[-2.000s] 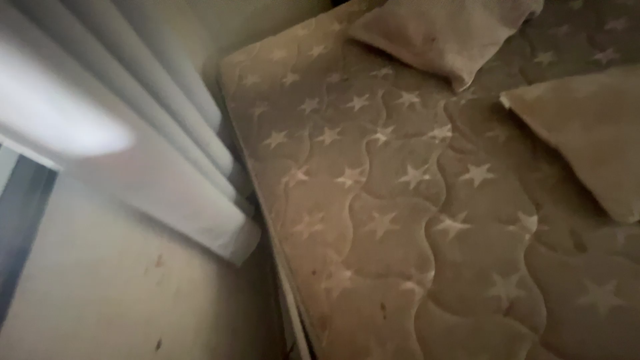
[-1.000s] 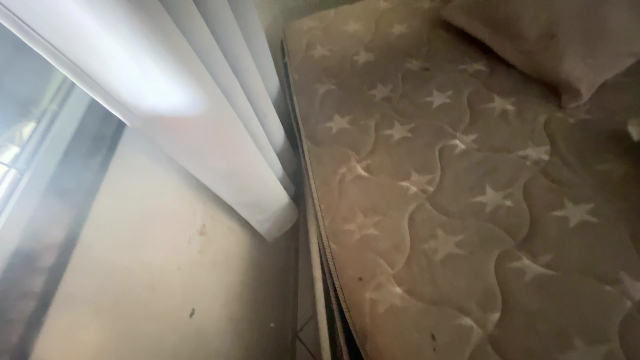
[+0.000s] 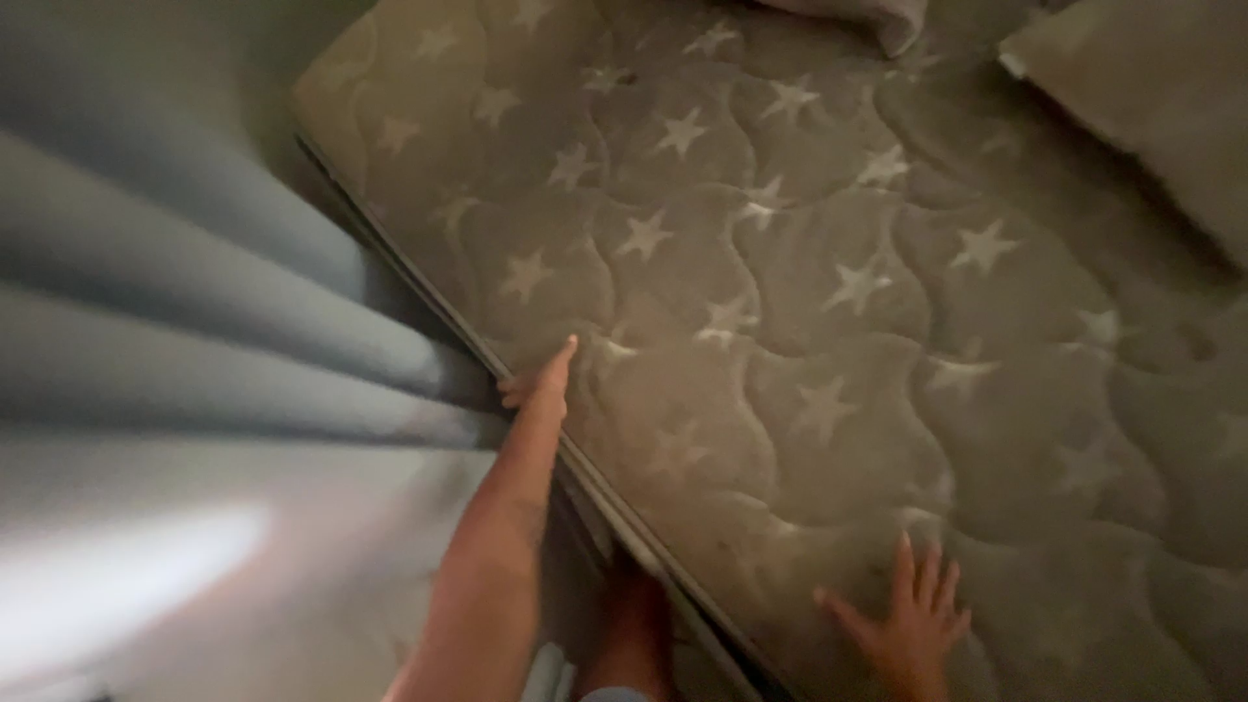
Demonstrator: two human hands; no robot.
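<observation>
A quilted mattress [image 3: 682, 273] with a star pattern fills the middle and right of the view. At its left edge my left hand [image 3: 542, 382] has its thumb on the top side and its fingers bent over the piped border; how firmly they close on it is hard to tell. My right hand [image 3: 907, 614], fingers spread and empty, is over the mattress top at the lower right; whether it touches the fabric cannot be told.
Pale curtains [image 3: 244, 322] hang close along the left side of the mattress. One pillow [image 3: 1150, 117] lies at the upper right, another [image 3: 877, 19] at the top edge. The person's leg [image 3: 629, 624] stands beside the mattress at the bottom.
Both hands have come into view, the left at the mattress edge and the right over its top. Neither shows in the earlier frames. The view has turned.
</observation>
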